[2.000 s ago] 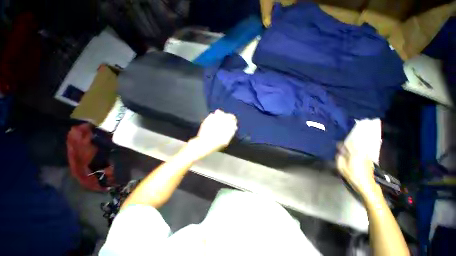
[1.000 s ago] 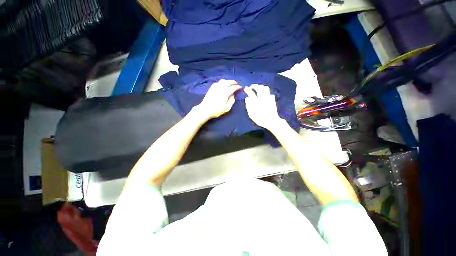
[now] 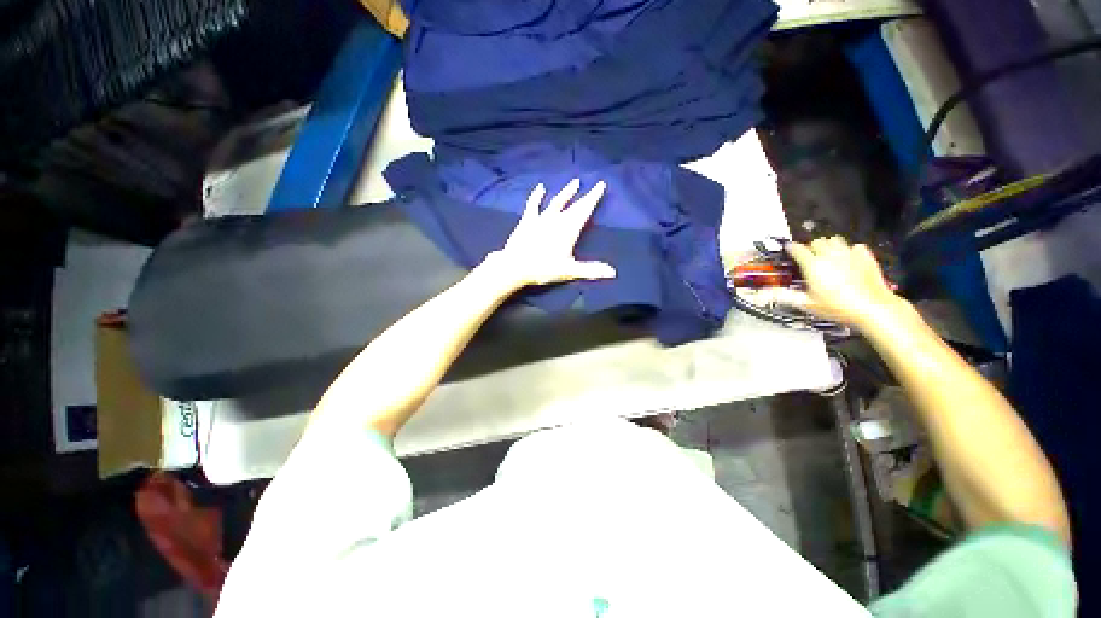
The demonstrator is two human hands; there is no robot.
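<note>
A navy and royal-blue garment (image 3: 634, 242) lies over the right part of the long dark-grey padded board (image 3: 278, 302). My left hand (image 3: 549, 248) rests on the garment with its fingers spread. My right hand (image 3: 839, 278) is at the steam iron (image 3: 763, 277), which sits at the right end of the table. The iron's red-orange handle part shows left of my fingers. My right fingers are curled over its right side and hide the rest.
The pale ironing table (image 3: 531, 404) lies under the board. A garment pile (image 3: 580, 79) is behind it. A blue bar (image 3: 332, 133) stands at back left, a cardboard box (image 3: 127, 398) at left, a red-orange bag (image 3: 181, 531) low left. Yellowish and dark cables (image 3: 990, 205) run at right.
My right hand has left the garment and moved right to the iron. My left hand has opened flat on the cloth. The garment's front edge now looks flatter over the board.
</note>
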